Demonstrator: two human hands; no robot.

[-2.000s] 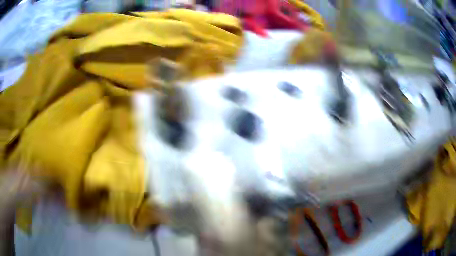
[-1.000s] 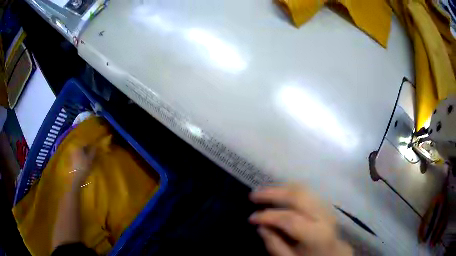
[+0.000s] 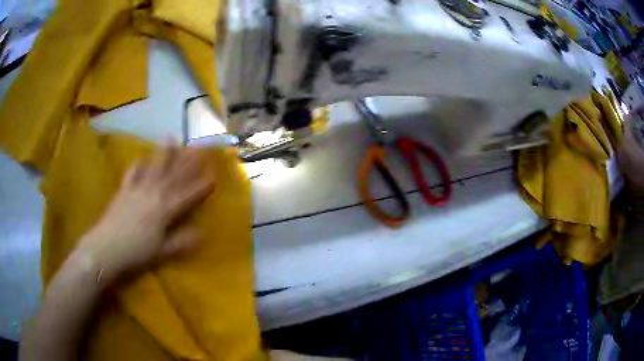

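A mustard-yellow fabric panel [image 3: 219,261] lies on the table left of the needle and hangs over the front edge. My left hand [image 3: 152,201] rests flat on it, palm down, fingers pointing to the needle area, slightly blurred. The panel's upper right corner is beside the lit presser foot [image 3: 265,144] of the white sewing machine [image 3: 409,60]; whether it is under the foot is unclear. Only a strip of skin from my right arm shows at the bottom edge, beside the fabric; my right hand is hidden or out of frame.
Scissors with orange and red handles [image 3: 426,173] lie under the machine arm. More yellow pieces [image 3: 106,56] lie behind the panel at upper left. Yellow pieces [image 3: 575,176] hang over the right table end. Blue crates [image 3: 529,303] stand below the table. Part of another person shows at right.
The view has swung from the left crate back to the machine. My left hand was on yellow fabric in the crate and now rests on a panel on the table. My right hand has left view.
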